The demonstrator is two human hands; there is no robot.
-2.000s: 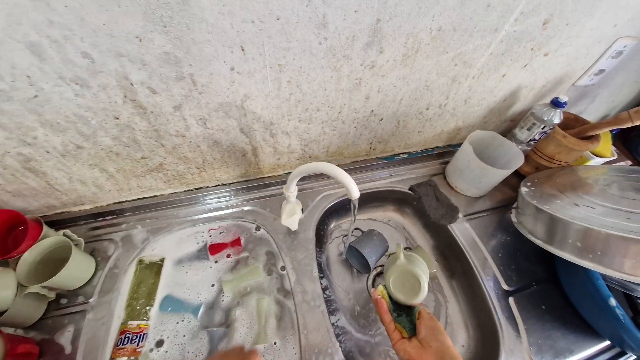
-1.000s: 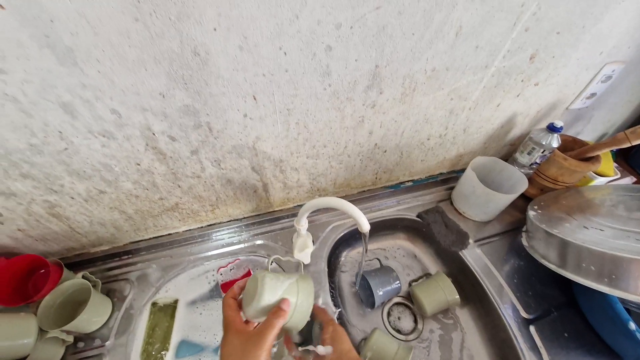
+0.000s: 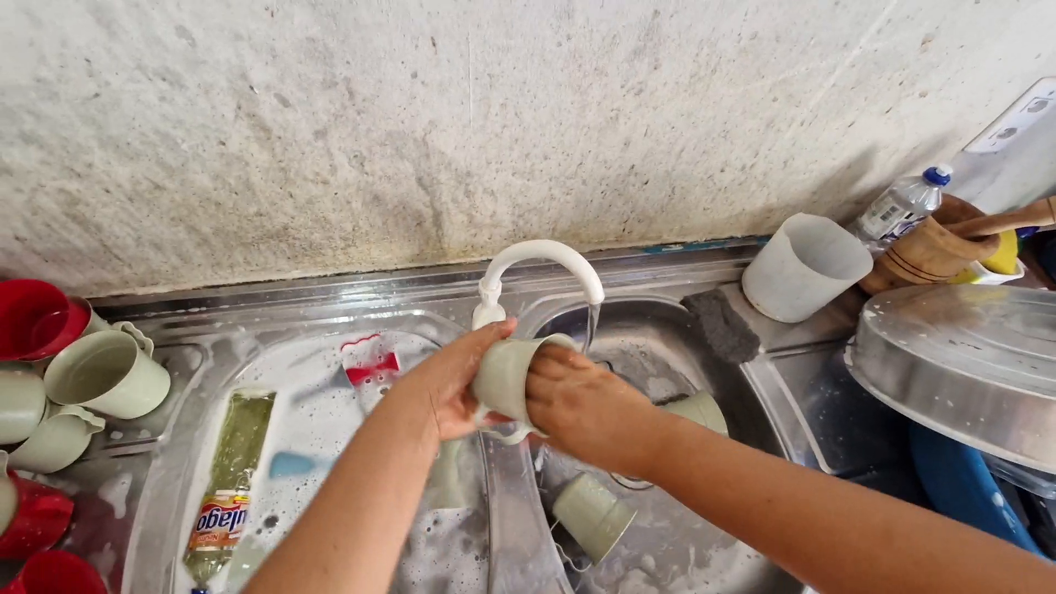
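My left hand [image 3: 454, 384] grips a pale green plastic mug [image 3: 505, 379] from its left side, tilted with its mouth to the right. The fingers of my right hand [image 3: 577, 396] reach inside that mug; whether they hold a sponge in there is hidden. Beside the mug, a thin stream of water runs from the white faucet [image 3: 544, 252]. Another pale green mug [image 3: 596, 516] lies on its side in the right basin [image 3: 701, 544], and one more [image 3: 697, 411] shows partly behind my right forearm.
Soapy water fills the left basin [image 3: 330, 487], with a bottle of yellow-green liquid [image 3: 239, 454] and a red-and-clear cup [image 3: 371, 367]. Green mugs [image 3: 107, 375] and red ones [image 3: 33, 318] crowd the left drainboard. A white container [image 3: 804, 268], wooden mortar [image 3: 932, 256] and metal lid [image 3: 965, 363] stand right.
Two seconds ago my right hand held a green mug and a sponge over the right basin. A second ago both hands were around a mug; now my right fingers are inside one.
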